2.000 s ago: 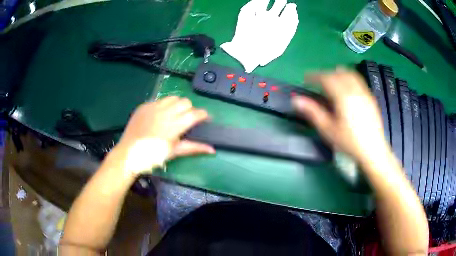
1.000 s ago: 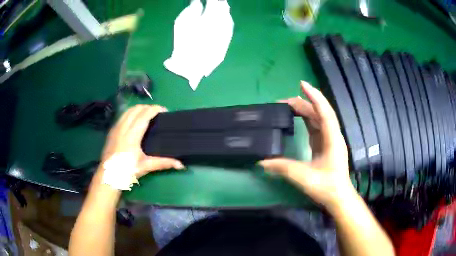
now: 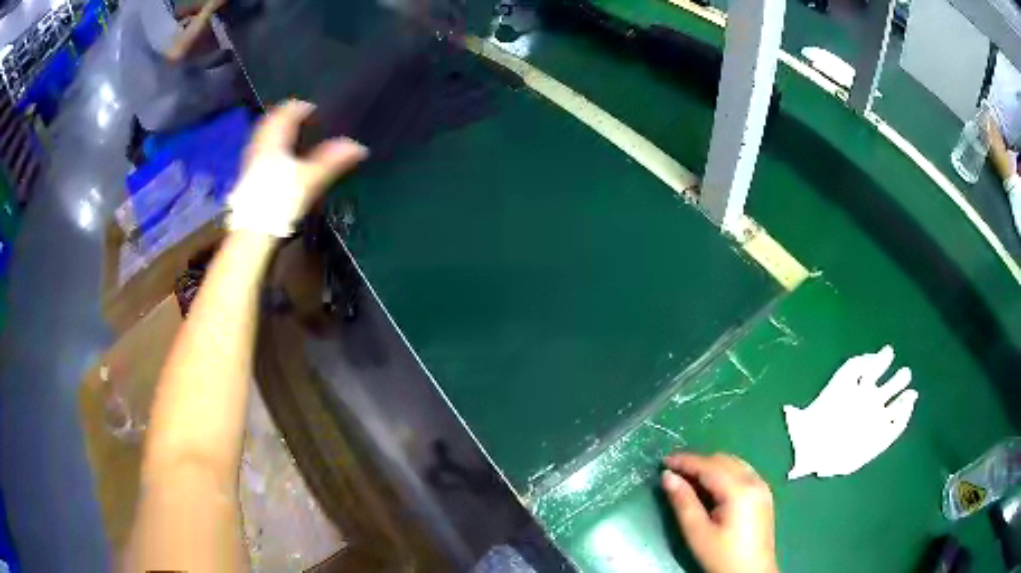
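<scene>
My left hand (image 3: pixel 293 174), with a white wrist wrap (image 3: pixel 265 196), is stretched out at the upper left, over the bench's left edge. Its thumb and fingers are apart and I see nothing in it. My right hand (image 3: pixel 726 509) is low at the bottom, its fingers bent and thumb a little apart. I see nothing in it, and its lower part is cut off. A white glove (image 3: pixel 851 416) lies flat on the green bench (image 3: pixel 817 336), to the right of my right hand. A clear bottle (image 3: pixel 976 484) with a yellow warning label lies near the right edge.
A grey post (image 3: pixel 741 112) stands at the bench's taped edge. Cardboard (image 3: pixel 286 492) and a blue bag (image 3: pixel 196 168) are at the left. A person (image 3: pixel 179 67) is at the upper left. Another person's hand (image 3: pixel 996 146) is near a second bottle (image 3: pixel 970 151) at the upper right.
The view has swung left. The two black strips that my hands held are out of view. My left hand has reached far forward and left; my right hand is now low and apart from it.
</scene>
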